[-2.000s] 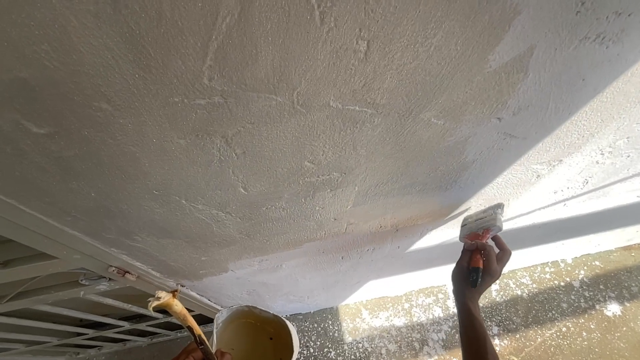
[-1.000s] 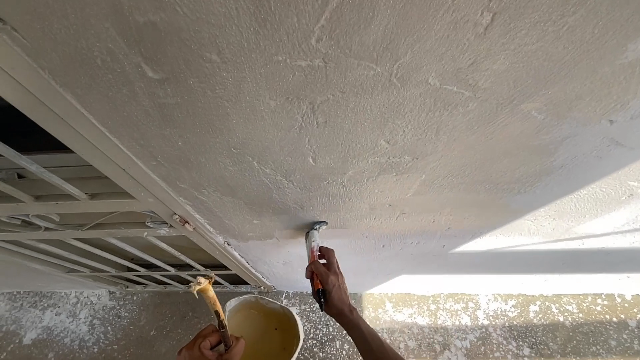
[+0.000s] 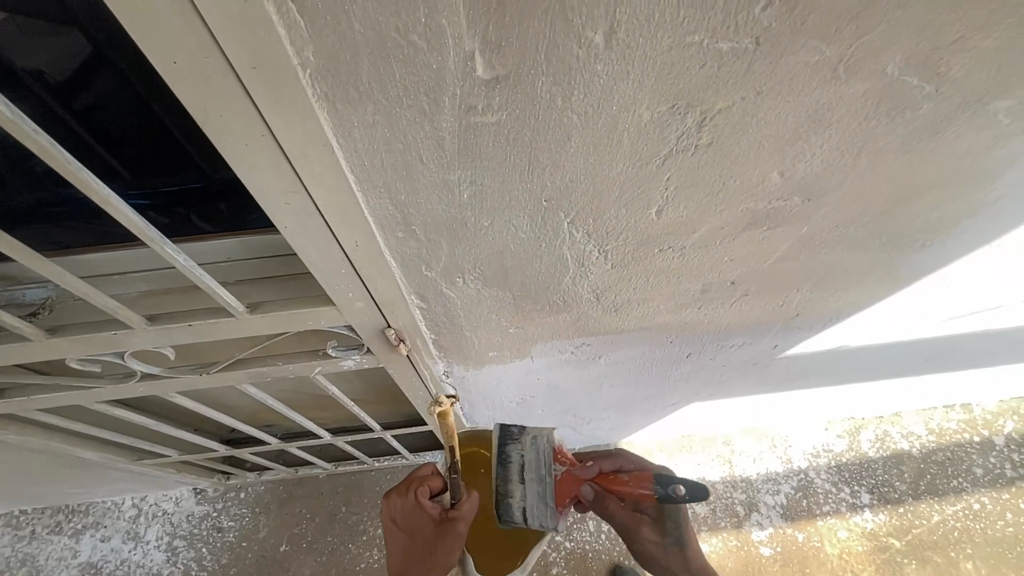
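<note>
My right hand (image 3: pixel 632 500) grips the red and black handle of a wide paintbrush (image 3: pixel 526 478), whose pale-crusted bristles point left over a bucket (image 3: pixel 520 564) of yellowish-brown liquid (image 3: pixel 496 536). Beside the bucket's left edge, my left hand (image 3: pixel 430 516) is closed around a thin stick-like tool (image 3: pixel 446 432) with a crusted, pale yellow tip; its exact kind is unclear. Whether this hand also holds the bucket cannot be told. Behind both hands rises a rough plastered wall (image 3: pixel 608 200), grey-beige above, with a whiter band (image 3: pixel 584 384) along its lower part.
To the left stands a cream metal grille (image 3: pixel 176 320) in a door or window frame (image 3: pixel 296 176), with a small hinge-like piece (image 3: pixel 396 341) on it. The floor (image 3: pixel 320 512) is speckled with white spots. Sunlight and shadow cross the wall's lower right.
My right hand has brought the paintbrush from the wall down over the bucket. The view has shifted left toward the grille. My left hand still holds the stick-like tool.
</note>
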